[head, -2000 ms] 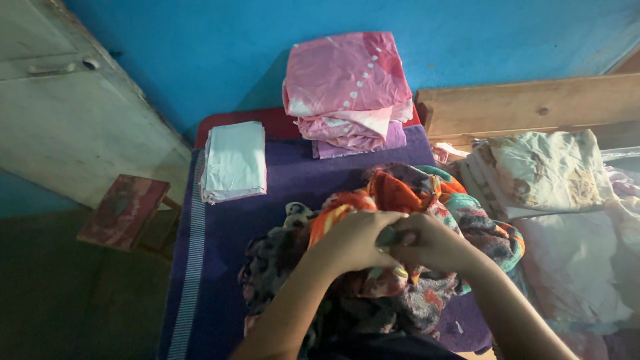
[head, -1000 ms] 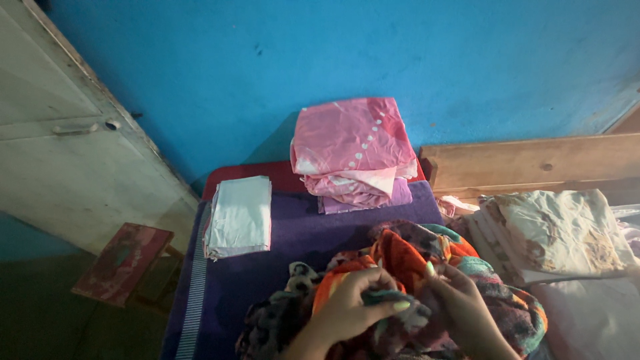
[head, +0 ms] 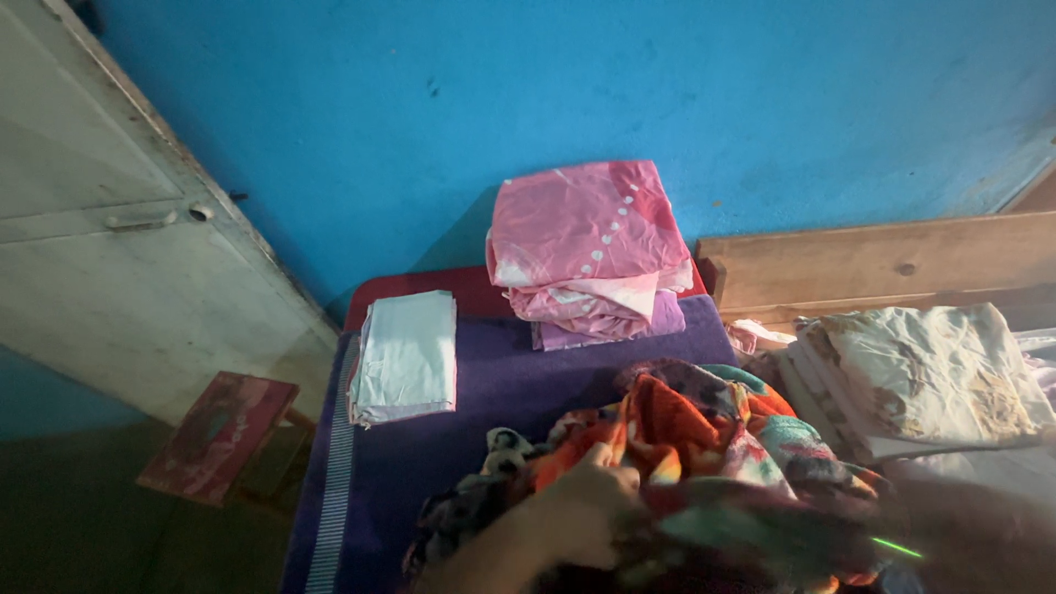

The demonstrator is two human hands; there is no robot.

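A multicoloured plush cloth (head: pixel 676 429), orange, black, green and white, lies bunched on a table spread with a purple cloth (head: pixel 511 379). My left hand (head: pixel 586 495) has its fingers closed on the orange part of the plush cloth. My right hand (head: pixel 932 528) is a dark blur at the lower right, with one bright green nail streak; a blurred fold of the plush cloth stretches between the hands. Whether the right fingers grip it does not show clearly. Behind, folded pink cloths (head: pixel 586 223) are stacked, and a folded white cloth (head: pixel 408 355) lies at the left.
A red table or chair edge (head: pixel 396 285) shows against the blue wall (head: pixel 536 82). Folded cream and brown cloth (head: pixel 932 375) lies at the right before a wooden board (head: pixel 891 256). A worn red stool (head: pixel 219 437) and a pale metal door (head: pixel 107 272) stand left.
My hands, close together over the plush cloth before, are now apart, the right one moved to the right. Part of the cloth is drawn out between them. The view has tilted up.
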